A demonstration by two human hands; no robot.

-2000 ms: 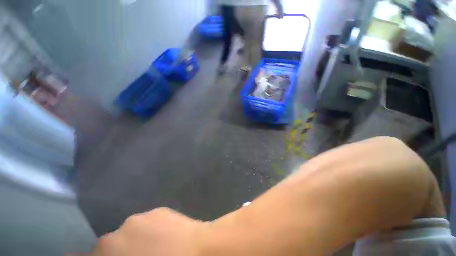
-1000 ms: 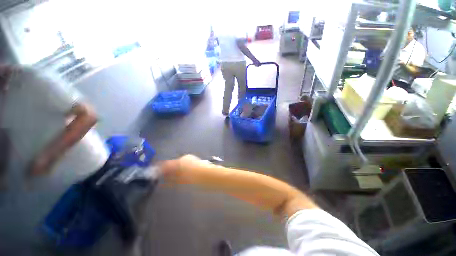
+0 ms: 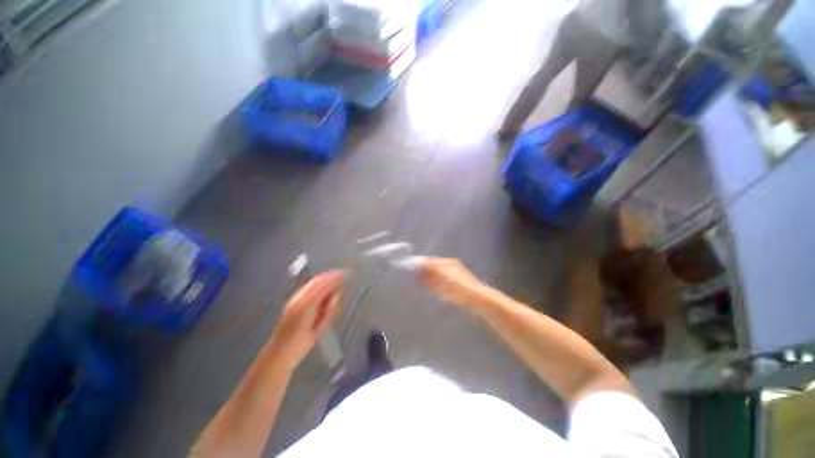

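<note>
My left hand [image 3: 311,309] is in front of my body at the centre left, with its fingers curled. A small white and dark piece [image 3: 298,264] shows at its upper edge; I cannot tell whether the hand holds it. My right hand [image 3: 449,279] is a short way to the right, apart from the left hand. Its fingers are closed on pale, thin, blurred strands [image 3: 390,249] that stick out towards the left hand. Motion blur hides their exact shape and whether they reach the left hand.
Blue crates stand on the grey floor at left [image 3: 94,282] and upper left [image 3: 253,112]. A person's legs [image 3: 572,58] are beside a blue crate [image 3: 536,174] at the upper right. Benches [image 3: 751,233] and brown containers [image 3: 634,224] line the right side. My shoe [image 3: 379,347] shows below.
My right hand has drawn back from the far left to the centre, and my left hand has come into view. The person close at left is out of view. The view has tilted down.
</note>
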